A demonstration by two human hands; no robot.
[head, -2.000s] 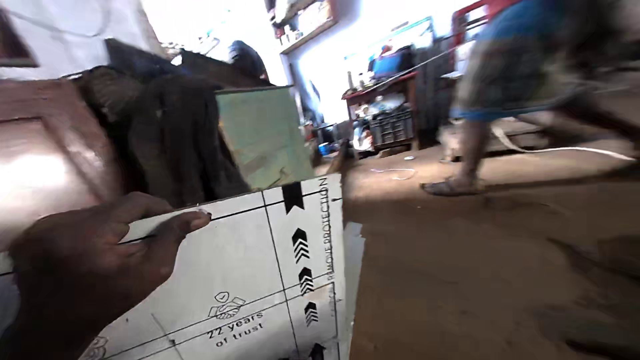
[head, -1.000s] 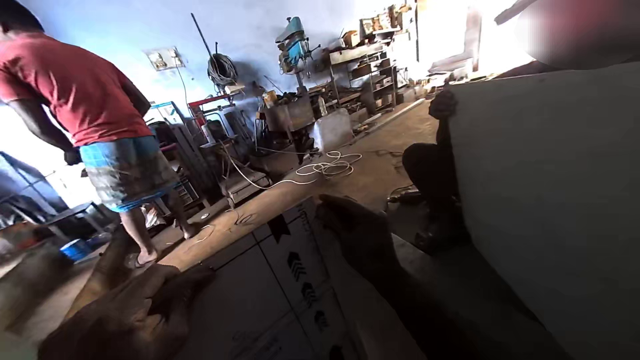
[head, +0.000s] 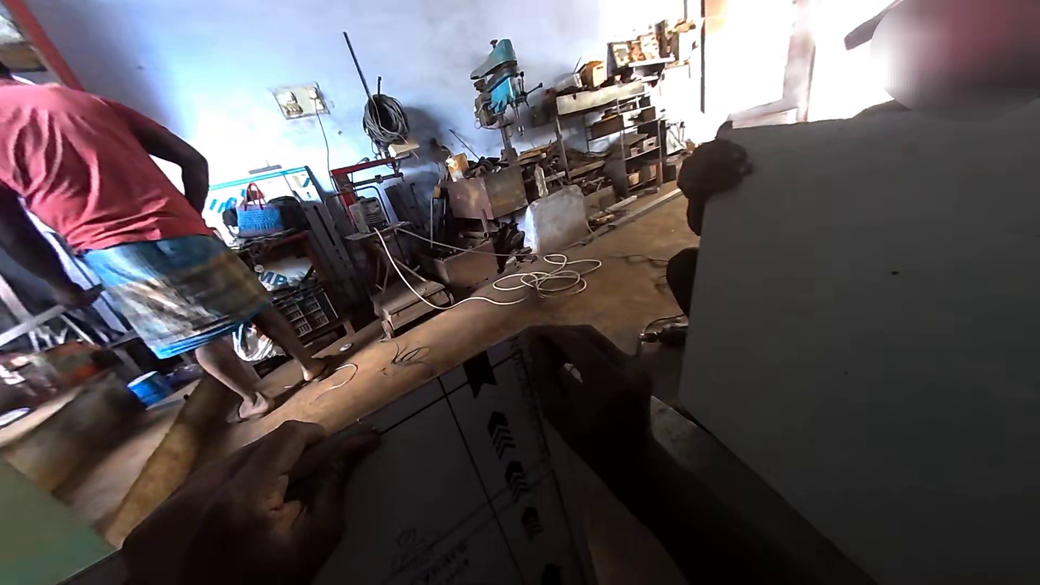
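A printed sheet or panel [head: 422, 479] with black lines and chevron arrows stands low in the middle of the head view, in shadow. My left hand [head: 252, 504] grips its upper left edge, thumb on the printed face. At the upper right corner, my right hand [head: 589, 382] is closed over the edge, a ring on one finger. To the right rises a large plain pale board [head: 861, 325], its near corner close to my right forearm. Another person's hand [head: 715, 175] holds that board's upper left edge.
A person in a red shirt [head: 97, 171] stands at left with their back turned. A white cable [head: 544, 280] lies coiled on the brown floor. Behind are a drill press [head: 500, 89], shelving [head: 613, 101] and a crate [head: 305, 313]. A green panel [head: 49, 528] is at lower left.
The view has swung far to the right since two seconds ago. My right hand, unseen then, is at the sheet's corner in the two later frames. My left hand has stayed on the sheet.
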